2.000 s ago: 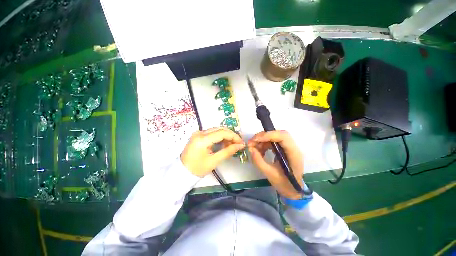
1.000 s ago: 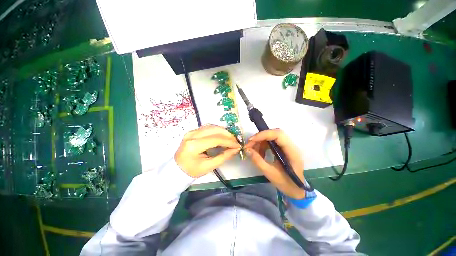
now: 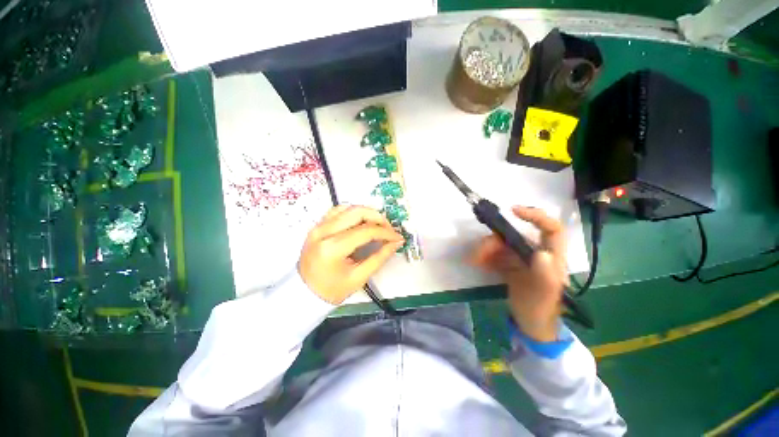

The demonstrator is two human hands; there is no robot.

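Observation:
Several small green circuit boards (image 3: 382,163) lie in a column along a narrow yellowish strip (image 3: 395,154) on white paper. My left hand (image 3: 348,253) is at the near end of the column, thumb and forefinger pinched at the nearest board (image 3: 402,241); whether a small part is between the fingertips cannot be seen. My right hand (image 3: 531,265) is to the right, away from the boards, and holds the black soldering iron (image 3: 502,229). Its metal tip points up and left, touching nothing.
Red and whitish bits (image 3: 278,181) lie left of a black cable (image 3: 320,158). Behind are a white unit with a black lower edge (image 3: 346,70), a can (image 3: 489,66) and the iron stand with yellow sponge (image 3: 548,135). A black power unit (image 3: 651,145) stands right; loose boards (image 3: 126,224) lie left.
My right hand has moved right, away from my left fingertips, with the iron still in it. My left hand stays at the near end of the column. The whole view has shifted slightly.

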